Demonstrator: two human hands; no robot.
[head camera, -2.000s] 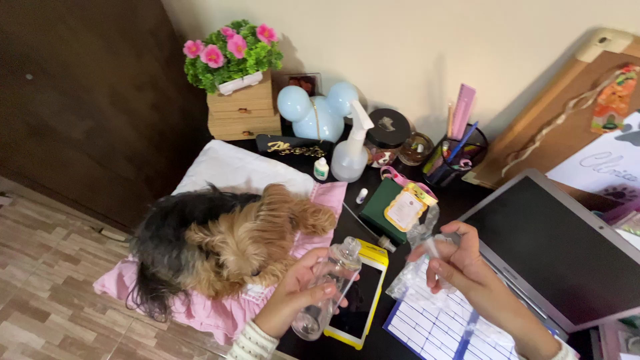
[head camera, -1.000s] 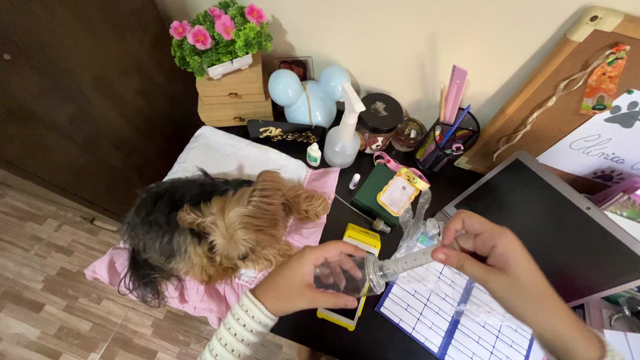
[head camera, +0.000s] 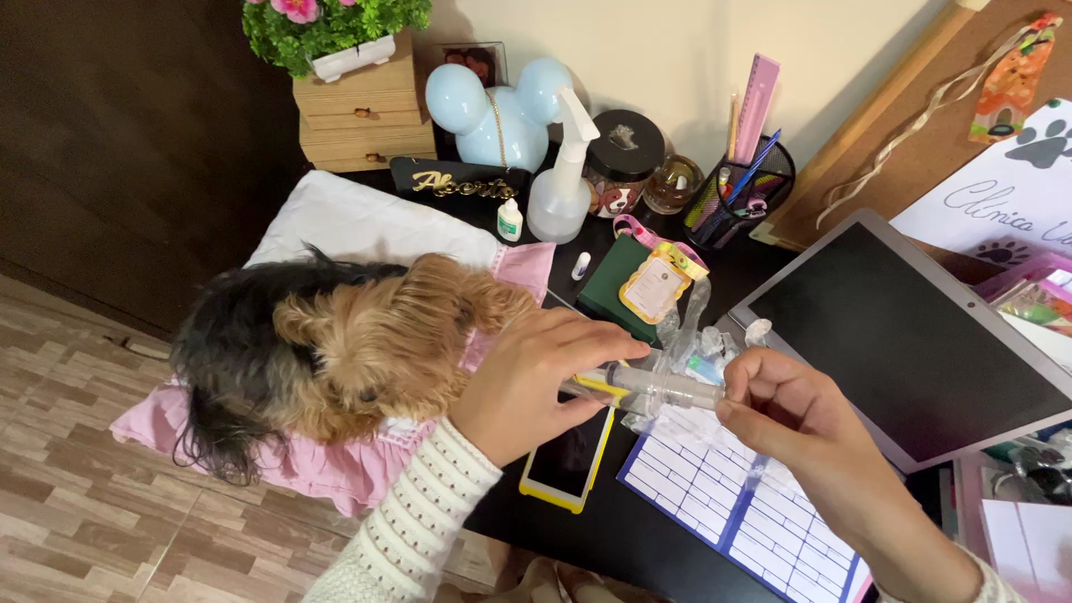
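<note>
My left hand (head camera: 544, 377) is closed around a clear plastic bottle (head camera: 641, 406), tilted on its side above the desk. A clear syringe (head camera: 691, 391) reaches into the bottle's mouth, and my right hand (head camera: 779, 410) pinches its outer end between thumb and fingers. Liquid level in either cannot be told. Below the bottle lies a phone in a yellow case (head camera: 565, 461). A printed grid chart with a blue border (head camera: 737, 511) is under my right hand. Clear plastic wrapping (head camera: 712, 343) lies just beyond the bottle.
A small long-haired dog (head camera: 360, 343) lies on a pink and white cloth (head camera: 335, 469) at left. Farther back stand a white spray bottle (head camera: 559, 201), a dark-lidded jar (head camera: 624, 159), a mesh pen holder (head camera: 741, 193) and a green box (head camera: 615, 289). An open laptop (head camera: 913, 335) is at right.
My right hand has brought the syringe to the bottle, and the syringe now sits farther inside it. The bottle was held more upright two seconds ago. The view has moved closer.
</note>
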